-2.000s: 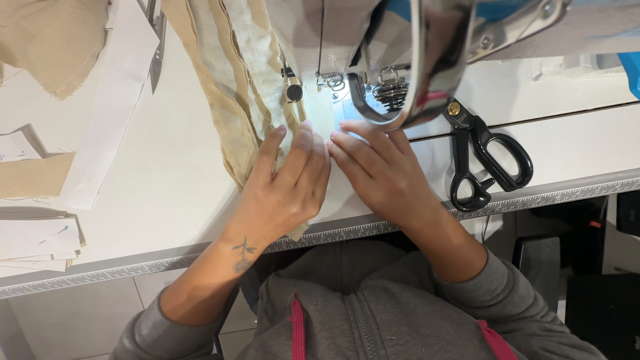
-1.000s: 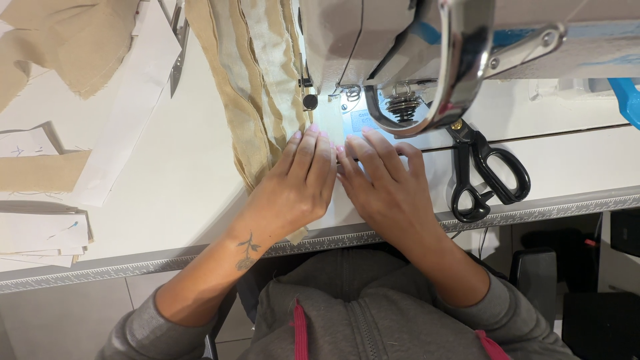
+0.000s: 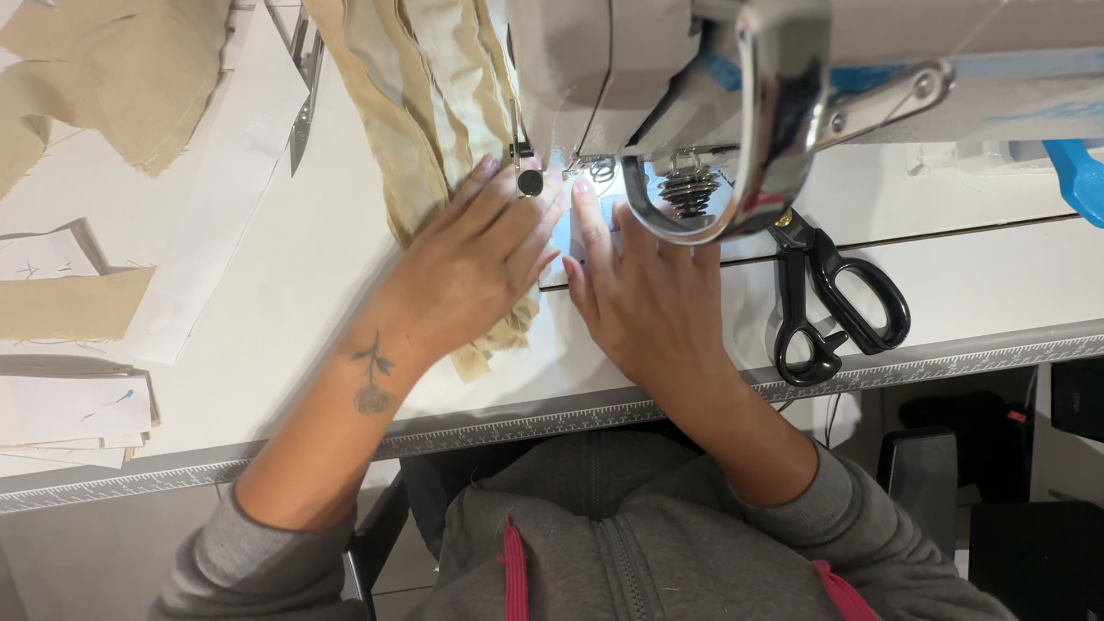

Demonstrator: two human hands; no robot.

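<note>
Beige and cream fabric strips [image 3: 405, 95] run down the left side of a sewing machine [image 3: 664, 78], and their frayed lower end shows below my left hand [image 3: 466, 259]. That hand lies flat on the fabric, fingers close to the round black knob [image 3: 530, 182] beside the needle area. On the lit machine bed, my right hand [image 3: 651, 285] rests palm down with the index finger extended near the presser foot; nothing shows held in it. Its other fingertips are partly hidden by the curved metal guard [image 3: 776, 129]. Whether fabric lies under the presser foot I cannot tell.
Black-handled scissors [image 3: 802, 302] lie right of my right hand. At left are beige fabric pieces [image 3: 121, 69], paper pattern pieces [image 3: 216, 198] and a metal tool [image 3: 304, 95]. A ruler tape [image 3: 535, 423] runs along the table's front edge. A blue plastic object [image 3: 1078, 181] sits far right.
My hands, earlier close together on the bed, are now farther apart. The left hand has moved up beside the knob, and the right index finger now reaches toward the presser foot.
</note>
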